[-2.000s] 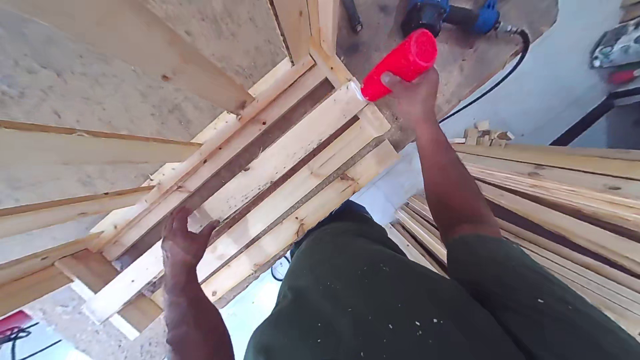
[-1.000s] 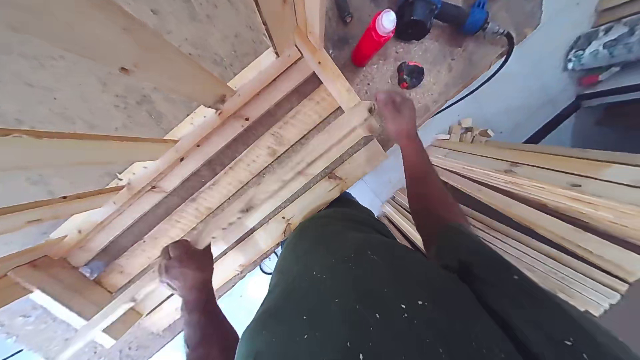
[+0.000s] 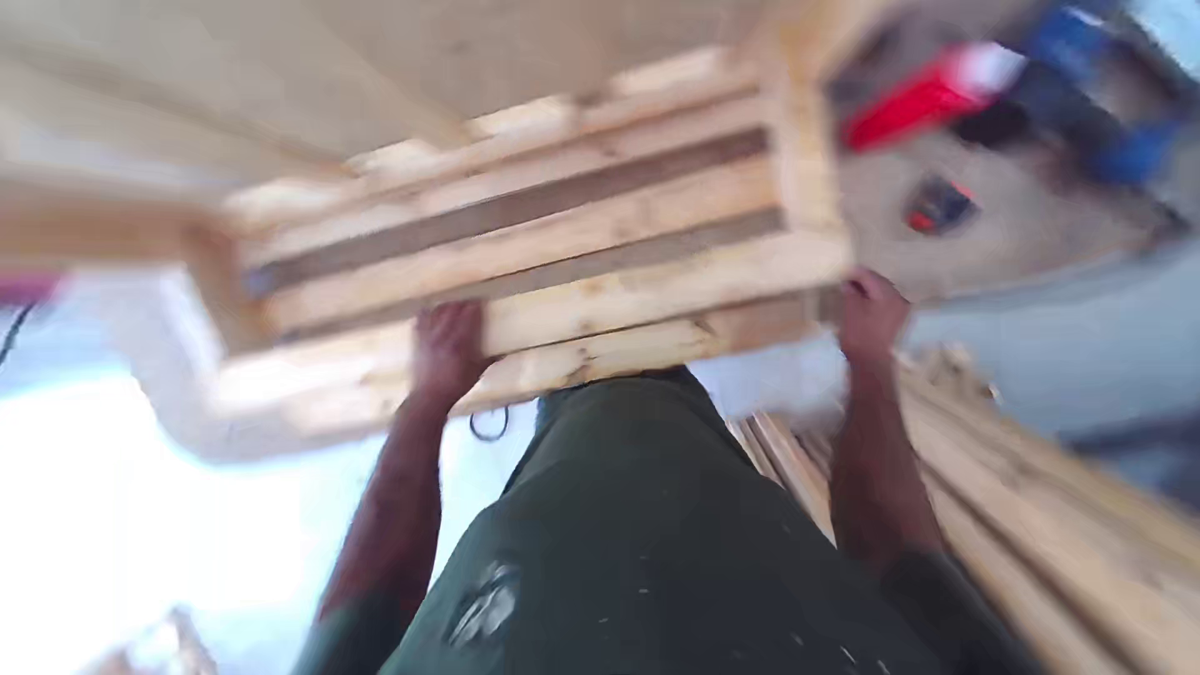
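A slatted wooden frame (image 3: 792,178) lies across the upper middle, joined by end pieces at left and right. My left hand (image 3: 452,345) has its fingers curled over a pale wooden slat (image 3: 637,291) left of its middle. At that slat's right end, my right hand (image 3: 872,314) is closed against the tip and the frame's corner; motion blur hides the exact finger contact. Another slat (image 3: 619,352) runs along the edge nearest my body, a narrow gap away. Beyond the frame's right end lies a red bottle (image 3: 909,103) with a pale top.
A small black-and-red object (image 3: 940,204) rests on the worktop (image 3: 1031,234) near a blue-and-black power tool (image 3: 1078,103). Long wooden strips (image 3: 1050,534) are stacked at lower right. More boards (image 3: 103,225) extend to the upper left. A thin dark loop (image 3: 488,424) shows below the frame.
My right hand has let go of the red bottle it held two seconds ago and moved to the slat's end. The slat now sits nearer my body. The view has swung and blurred.
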